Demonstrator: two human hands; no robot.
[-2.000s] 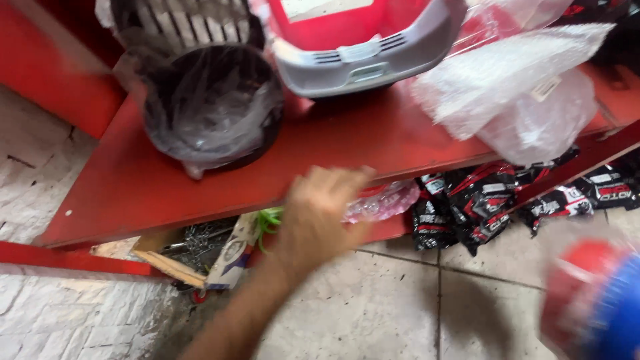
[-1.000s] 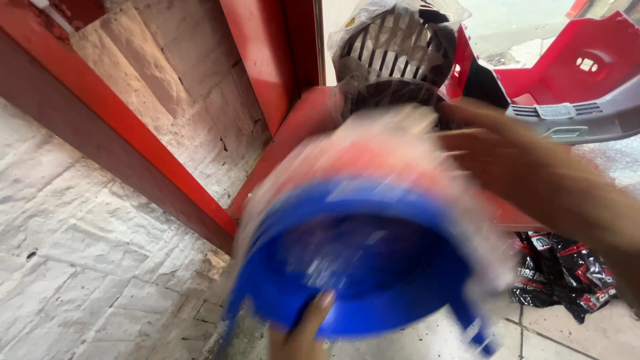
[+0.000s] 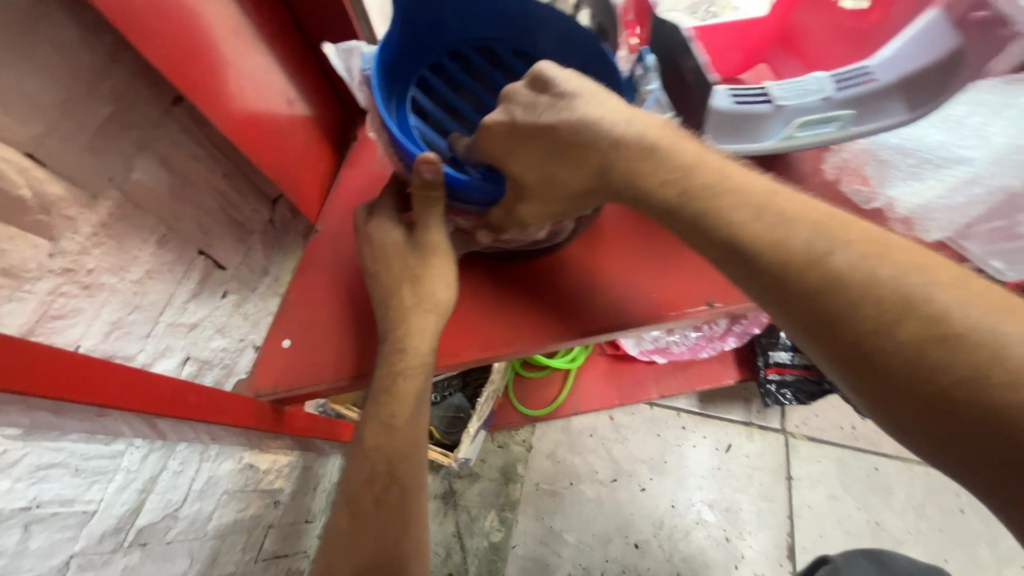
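A blue plastic basket with a slatted base, partly in clear plastic wrap, stands tilted over the red shelf at the upper middle. My left hand grips its near left side, the thumb over the rim. Beside it, my right hand is closed on the near rim, with its fingers partly hidden. Under the blue basket shows the dark edge of another item; the blue one and my hands cover most of it.
A pink and grey plastic shell and clear wrap lie on the right of the shelf. Lower down are green tubing, a box of small parts and a black packet. A rough wall and red frame bound the left.
The blue basket has moved onto the shelf's left part, over the place where dark wrapped baskets showed before. My right hand has come to its rim.
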